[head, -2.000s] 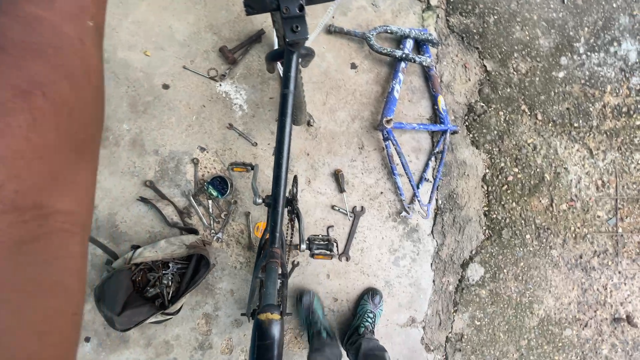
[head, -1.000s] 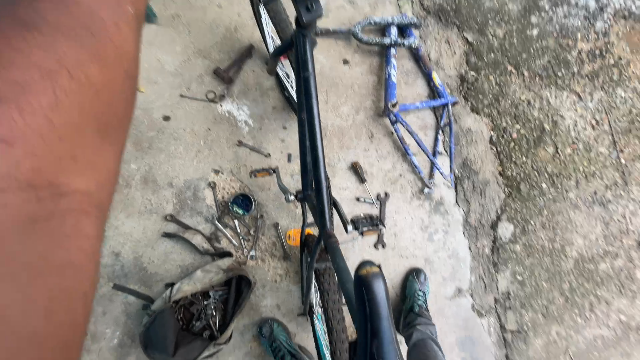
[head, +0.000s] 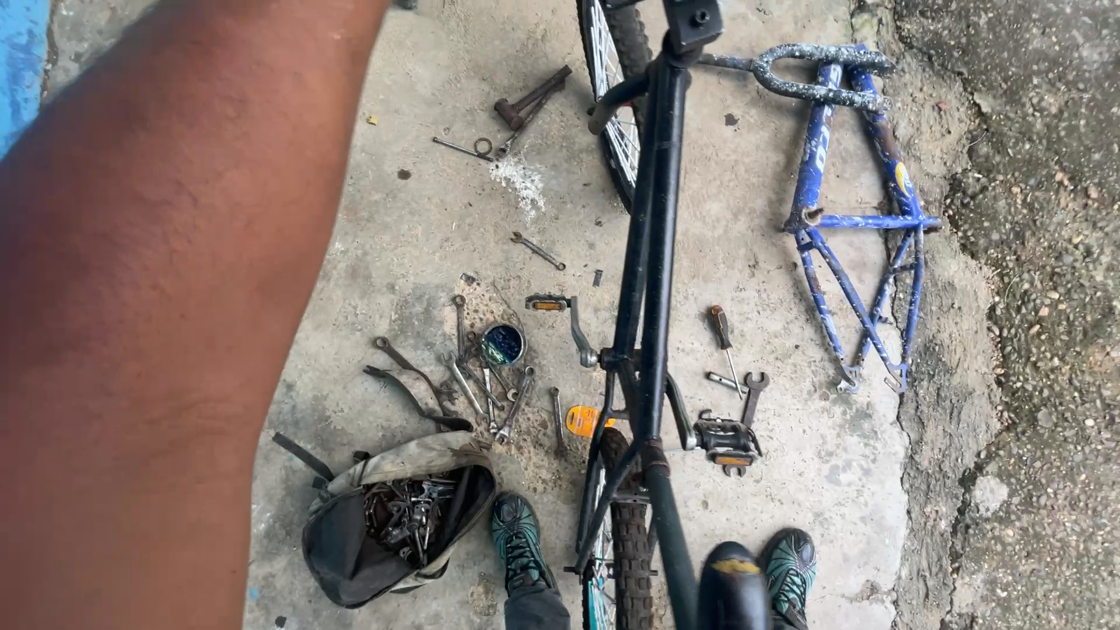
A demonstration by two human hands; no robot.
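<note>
A bare forearm (head: 201,227) fills the left side of the view; its hand lies outside the frame, and my other hand does not show either. Below, a black bicycle frame (head: 652,262) stands upright between my shoes, with a black saddle (head: 733,586) at the bottom edge. Its front wheel (head: 617,105) is turned at an angle, and the knobby rear tyre (head: 632,560) sits beneath the frame. One pedal (head: 549,303) points left and another pedal (head: 728,442) right. What the hands touch is hidden.
An open bag of tools (head: 394,525) lies lower left, near loose spanners (head: 516,402) and a small round tin (head: 502,345). On the right are a screwdriver (head: 719,327), an open-ended spanner (head: 753,394) and a blue bicycle frame with fork (head: 814,166). Cracked concrete edges rough ground (head: 1050,350).
Two seconds ago both shoes stood right of the bicycle; now one is on each side of its rear part. The saddle has come into view, and the forearm covers more of the left side.
</note>
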